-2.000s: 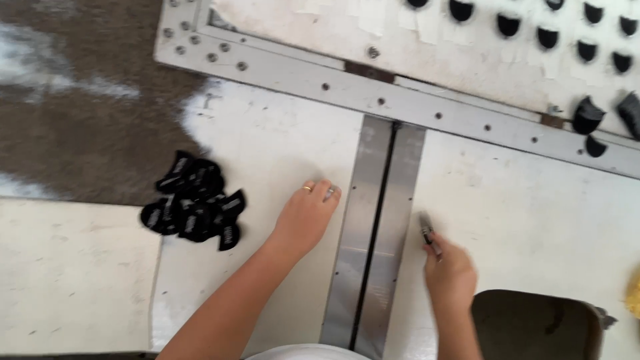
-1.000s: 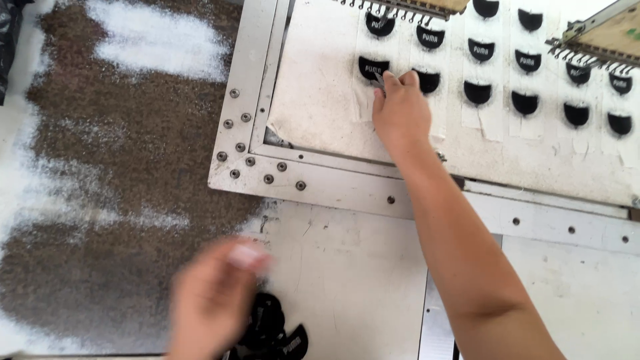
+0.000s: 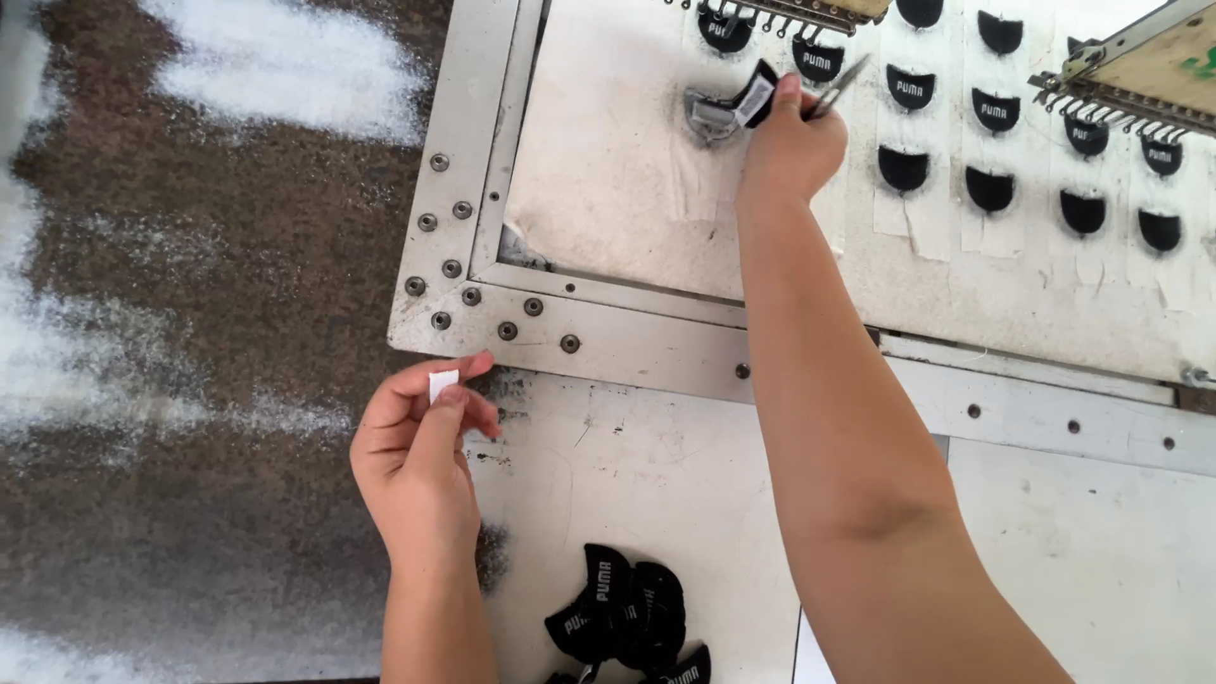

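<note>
My right hand is over the white backing sheet in the metal frame. It pinches a black fabric patch, lifted with its underside and a pale strip showing, and also holds small metal tweezers or snips. Beneath the patch lies a grey curved spot on the sheet. My left hand, below the frame's corner, holds a small white piece between thumb and fingers. Nearer me, a pile of black embroidered patches lies on the pale tabletop.
Embroidery machine heads with rows of wire hooks hang over the sheet. Rows of black patches sit on it. The metal frame carries screws along its border. A brown, white-dusted surface lies at the left.
A second ago the black patch lay flat on the sheet under my right hand; now it is lifted off. Two seconds ago both hands were nearer me, over the tabletop. The view has shifted.
</note>
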